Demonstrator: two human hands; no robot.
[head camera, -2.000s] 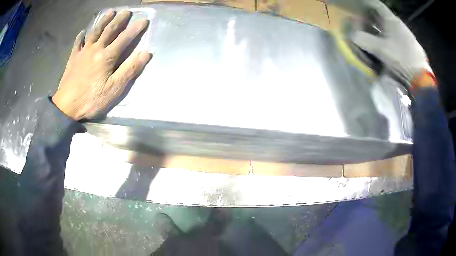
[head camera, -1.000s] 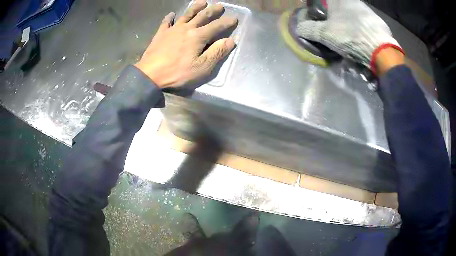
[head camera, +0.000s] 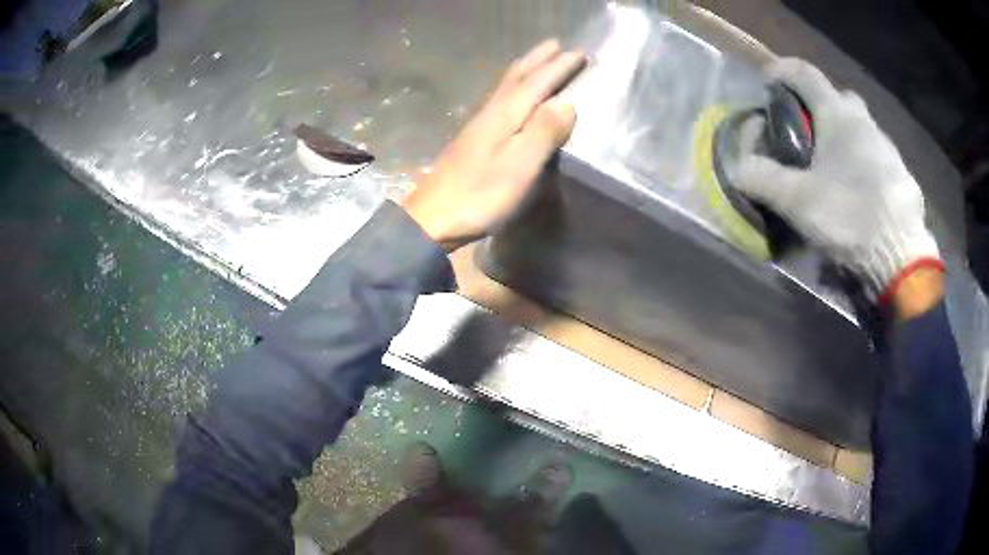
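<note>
A silvery box-shaped sheet-metal housing (head camera: 694, 293) lies in front of me, its top face bright and its near side in shade. My right hand (head camera: 840, 173), in a whitish knit glove with a red cuff, is closed around a black sander (head camera: 790, 125) with a red spot. The sander's yellow-green rimmed pad (head camera: 729, 190) is on the top face near its front edge. My bare left hand (head camera: 499, 157) rests at the left end of the housing, fingers extended, holding nothing. Its fingertips lie at the corner.
Brown cardboard (head camera: 640, 369) shows under the housing along the front. A dark brown half-round scrap (head camera: 331, 146) lies on the grey metal tabletop (head camera: 233, 119) at left. The shiny table edge runs diagonally below, above green floor (head camera: 163, 314). A dark object is at upper left.
The view has shifted, and the housing sits further right and more angled. The sander has moved to the front edge of the top face. My left hand has moved to the housing's left corner.
</note>
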